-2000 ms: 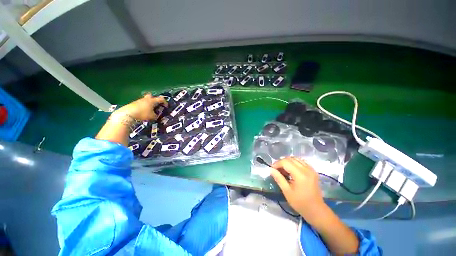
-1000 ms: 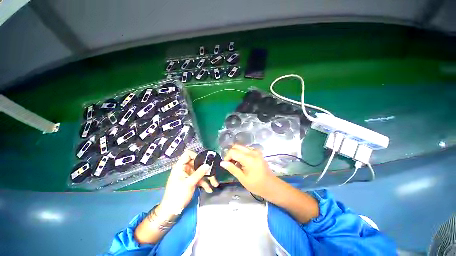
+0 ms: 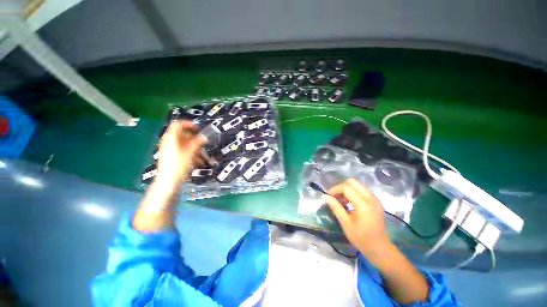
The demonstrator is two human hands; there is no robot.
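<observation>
My left hand [image 3: 183, 150] is blurred, over the left part of the blister tray [image 3: 240, 189] at left. The tray holds many black round units [image 3: 258, 166] with silver-white oblong plates at varied angles. A dark round shape is by my left fingers; I cannot tell whether it is held or lies in the tray. My right hand [image 3: 355, 210] pinches the thin black lead [image 3: 414, 229] near its dark plug [image 3: 318, 188], which points up-left above the clear plastic sheet [image 3: 354, 171] over black discs [image 3: 390, 174].
A smaller tray of similar units [image 3: 297, 87] and a flat black rectangle [image 3: 367, 90] are at the back. At right is a white power strip [image 3: 480, 201] with white adapters [image 3: 474, 219] and a looped white cord [image 3: 427, 135]. A pale bar [image 3: 72, 78] slants down at upper left.
A second ago both hands were together at the front edge, my left holding a unit. Now my left hand is over the tray and my right hand is apart, with the plug showing. The view has shifted.
</observation>
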